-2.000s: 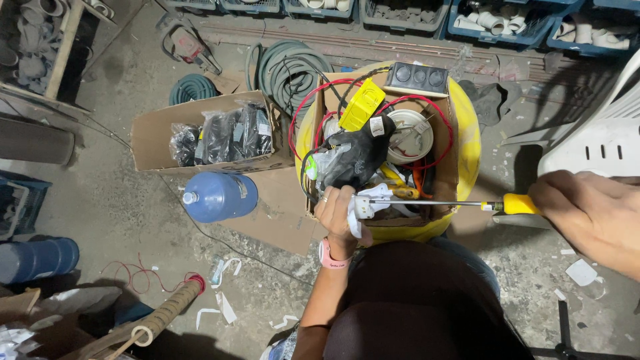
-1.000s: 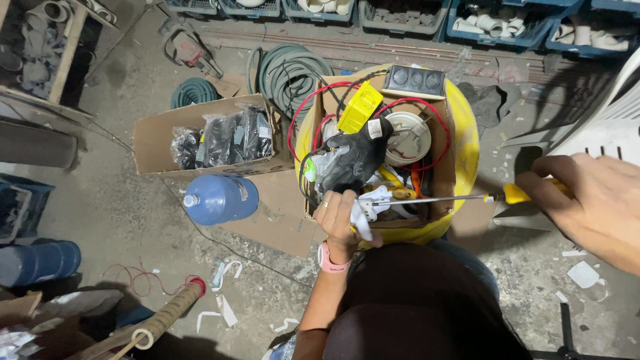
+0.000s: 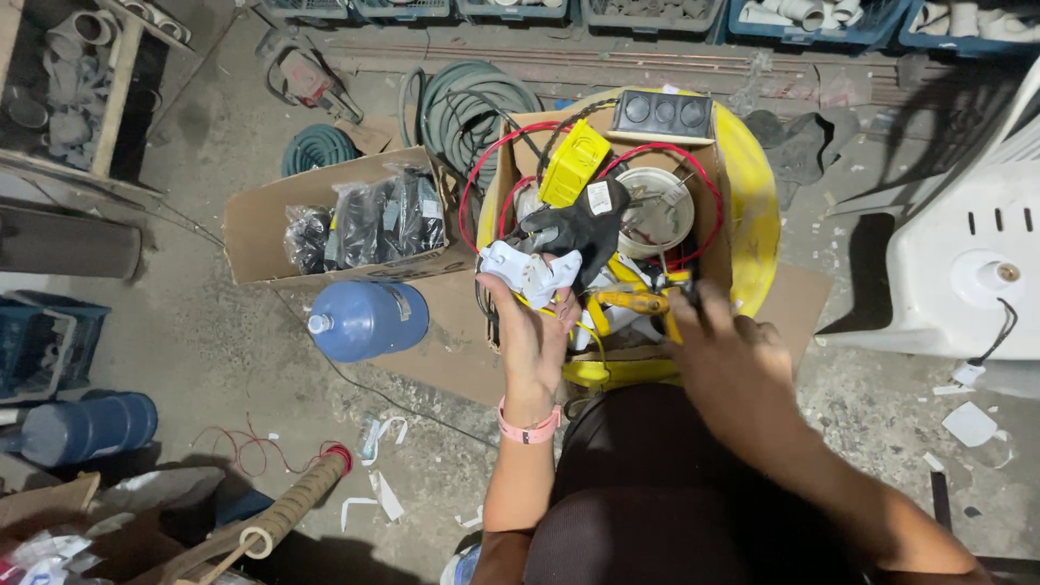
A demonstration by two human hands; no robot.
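Note:
My left hand (image 3: 532, 333) is palm up over the near left of an open cardboard box, holding a white plastic fitting (image 3: 532, 272). Blurred, my right hand (image 3: 731, 353) is at the box's near right, by a yellow-handled tool (image 3: 674, 284); whether its fingers grip that tool cannot be told. Between the hands lie orange-yellow pliers handles (image 3: 634, 302). Behind the fitting is a black work glove (image 3: 597, 223), with a yellow electrical box (image 3: 574, 165) above it. A white bucket (image 3: 655, 213) with small metal parts and a black socket block (image 3: 662, 112) sit farther back.
Left of the box stand a carton (image 3: 272, 236) of bagged black parts and a blue water jug (image 3: 368, 321). Coiled grey hose (image 3: 479, 97) lies behind. A white plastic chair (image 3: 959, 268) is at the right. Crates of pipe fittings (image 3: 654, 20) line the back.
The screwdriver that my right hand held against the white fitting is no longer there, and that hand has moved left to the box. My left hand has turned palm up under the fitting.

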